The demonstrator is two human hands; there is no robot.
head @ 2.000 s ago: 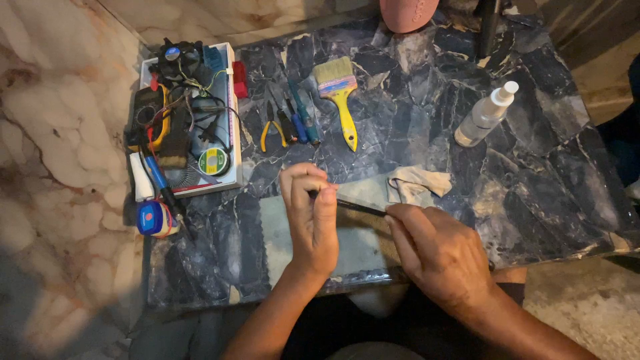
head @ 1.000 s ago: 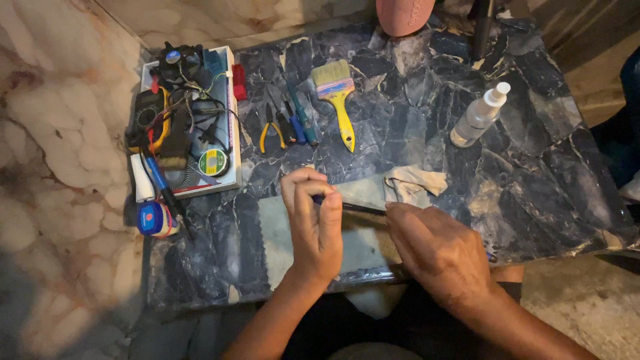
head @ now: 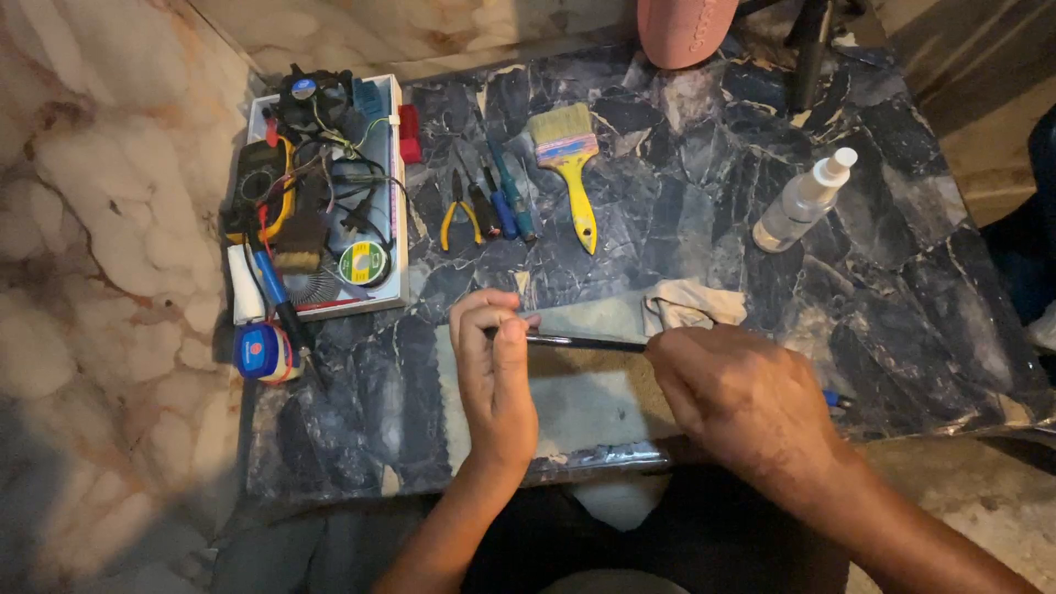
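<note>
A thin dark object (head: 586,341), seen edge-on and too narrow to identify, spans between both hands above a grey-green cloth (head: 577,412). My left hand (head: 499,371) grips its left end between thumb and fingers. The right end is pinched by my right hand (head: 734,392), whose fingers hide part of it. Behind my right hand lies a crumpled beige rag (head: 693,305). A blue-ended tool (head: 835,400) shows just to the right of that hand.
Yellow-handled pliers (head: 459,216), screwdrivers (head: 502,210) and a yellow-handled paintbrush (head: 573,169) lie beyond the hands. A spray bottle (head: 800,202) stands right. At left, a white box (head: 402,247) holds a multimeter (head: 262,181), cables and a solder spool (head: 364,263); a blue-lidded jar (head: 262,352) sits nearby.
</note>
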